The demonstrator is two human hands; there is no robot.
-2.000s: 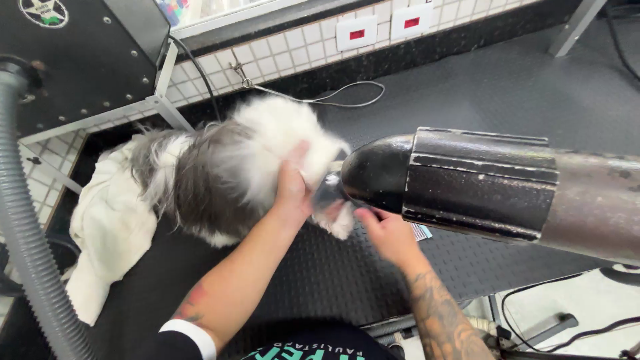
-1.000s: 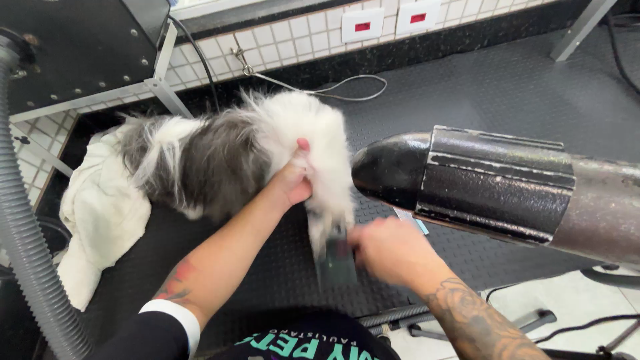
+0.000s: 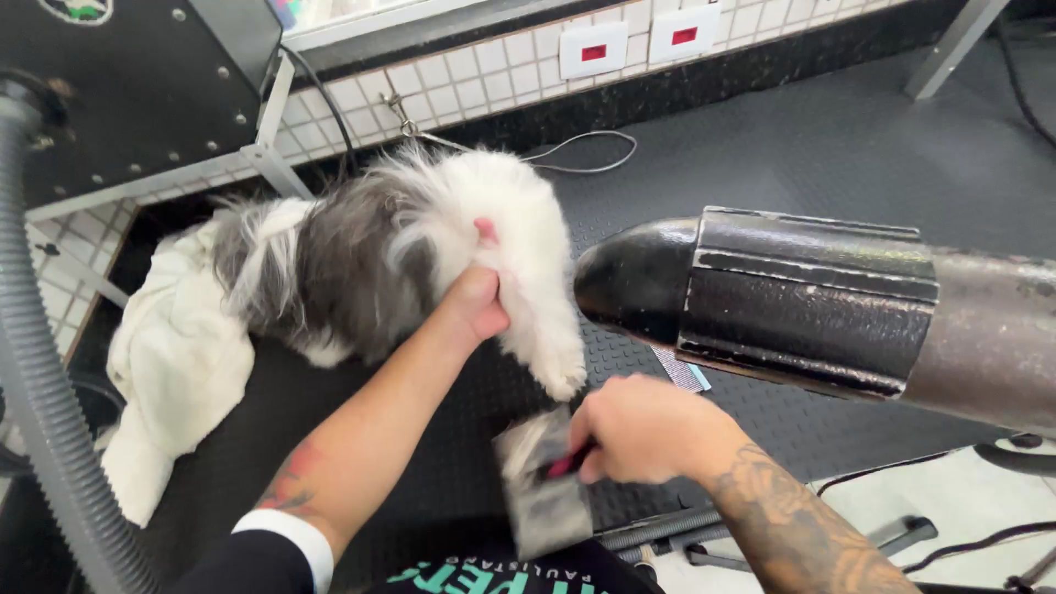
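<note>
A gray-and-white long-haired dog [image 3: 355,256] lies on the black rubber mat, its head end not distinguishable. My left hand [image 3: 478,301] grips the upper part of its white leg [image 3: 544,330], with fingers partly hidden in the fur. My right hand [image 3: 643,429] is closed on the handle of a slicker brush [image 3: 540,487], blurred, just below the paw and apart from it. The black nozzle of a dryer [image 3: 635,280] points at the white fur from the right. A cream towel [image 3: 177,346] lies against the dog's left side.
A metal comb [image 3: 681,370] lies partly under the dryer nozzle. A cable loop [image 3: 586,153] is fastened to the tiled wall. A gray corrugated hose [image 3: 49,396] runs down the left, beside a black metal box [image 3: 140,91]. Hoses and stand legs show at the lower right.
The brush was at the lower leg one second ago and is now below the paw, nearer my body. My left hand still holds the leg, which two seconds ago was less extended.
</note>
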